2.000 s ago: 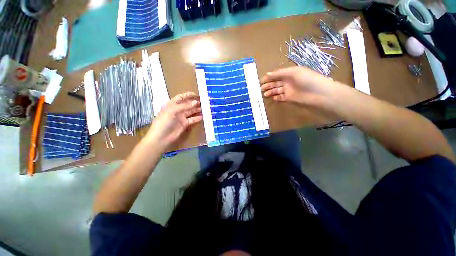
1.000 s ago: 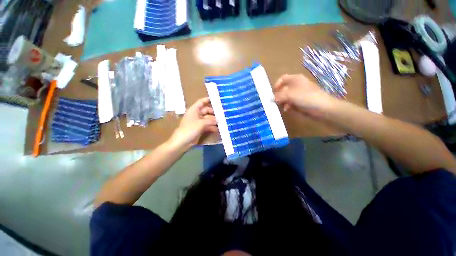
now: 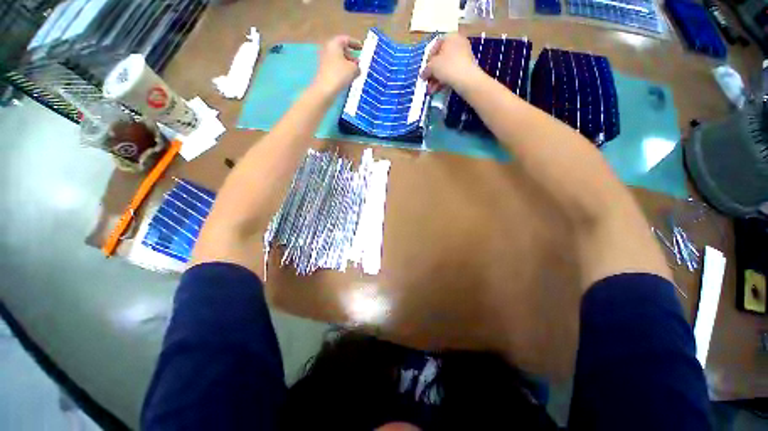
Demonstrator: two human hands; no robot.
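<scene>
A blue solar cell piece (image 3: 390, 87) with thin pale lines and white strips along both side edges is over the stack of finished cell pieces on the green mat (image 3: 289, 88). It bows down in the middle. My left hand (image 3: 338, 64) grips its upper left edge. My right hand (image 3: 450, 64) grips its upper right edge, fingers partly behind the white strip. The stack beneath (image 3: 383, 135) shows only as dark edges at the bottom. I cannot tell how fully the piece rests on it.
Two dark cell stacks (image 3: 576, 93) stand right of the piece on the mat. Ribbon bundle (image 3: 318, 215) and white strips (image 3: 372, 220) lie nearer me. Left are spare cells (image 3: 181, 220), an orange bar (image 3: 141, 199) and a cup (image 3: 148, 94). A grey round container (image 3: 731, 164) stands far right.
Both hands have carried the cell piece from the bench's near edge forward to the stack on the mat. The view has shifted too, showing more of the bench's far side.
</scene>
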